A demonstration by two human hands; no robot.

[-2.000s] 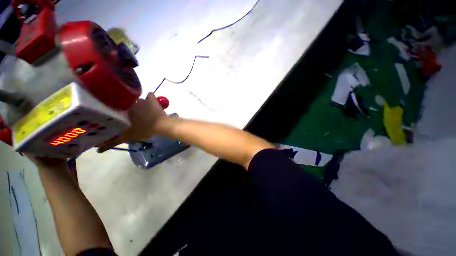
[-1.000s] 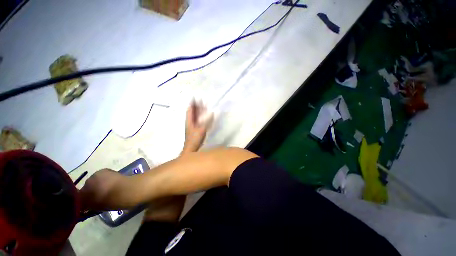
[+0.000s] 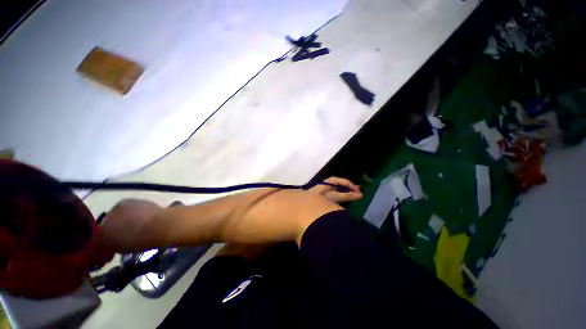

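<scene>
The red motor body of the cloth cutting machine (image 3: 42, 231) fills the lower left, partly cut off. Its grey base plate (image 3: 157, 277) stands on the table below. My right hand (image 3: 132, 225) is closed at the machine beside the motor, apparently on its handle, which is hidden. My left hand (image 3: 337, 189) shows past my right forearm at the table's near edge, fingers curled around the black power cable (image 3: 212, 189). Most of my left forearm is hidden under the right arm. The white paper marker (image 3: 173, 83) has a long dark cut line.
A brown block (image 3: 110, 69) lies on the paper. Dark fabric scraps (image 3: 308, 50) lie by the cut line, and a dark strip (image 3: 358, 88) lies nearer the table edge. The green floor (image 3: 424, 212) beyond the edge holds paper scraps and a yellow piece (image 3: 452, 257).
My left hand has gone from above the paper to the table's edge, now with the cable. The cable has come nearer to me. The view has shifted, and the brown block and scraps appear lower left.
</scene>
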